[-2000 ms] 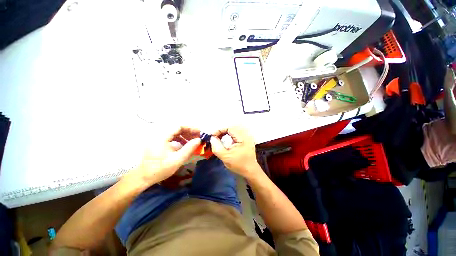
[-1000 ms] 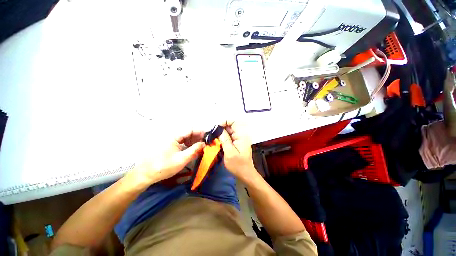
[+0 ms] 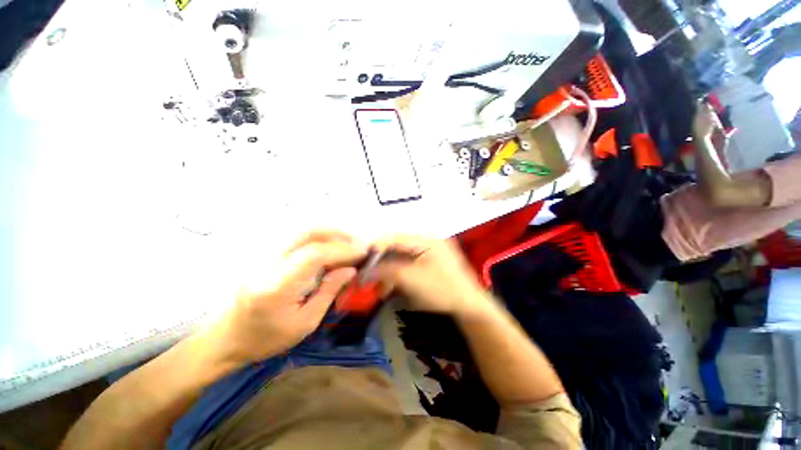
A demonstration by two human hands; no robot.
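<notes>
A small black-and-orange item (image 3: pixel 358 299) is held between both hands over the table's front edge, above my lap. It is blurred, and the fingers cover its upper part. My left hand (image 3: pixel 294 290) grips it from the left with thumb and fingers. My right hand (image 3: pixel 430 274) holds it from the right and is blurred by motion. The needle area (image 3: pixel 233 110) of the white sewing machine (image 3: pixel 492 39) lies beyond my hands with nothing visible under it. A smartphone (image 3: pixel 387 156) with a white screen lies right of the needle area.
A tan parts tray (image 3: pixel 540 145) holds bobbins and coloured small tools, right of the phone. A red basket (image 3: pixel 597 259) with black cloth (image 3: pixel 580 352) stands below the table at right. Another person's arm (image 3: pixel 733 189) shows at far right. A printed scale runs along the front table edge (image 3: pixel 97 356).
The view has swung right, so the table things sit further left and more of the other person shows. The orange part hung down long before; now a shorter, blurred patch shows between my hands.
</notes>
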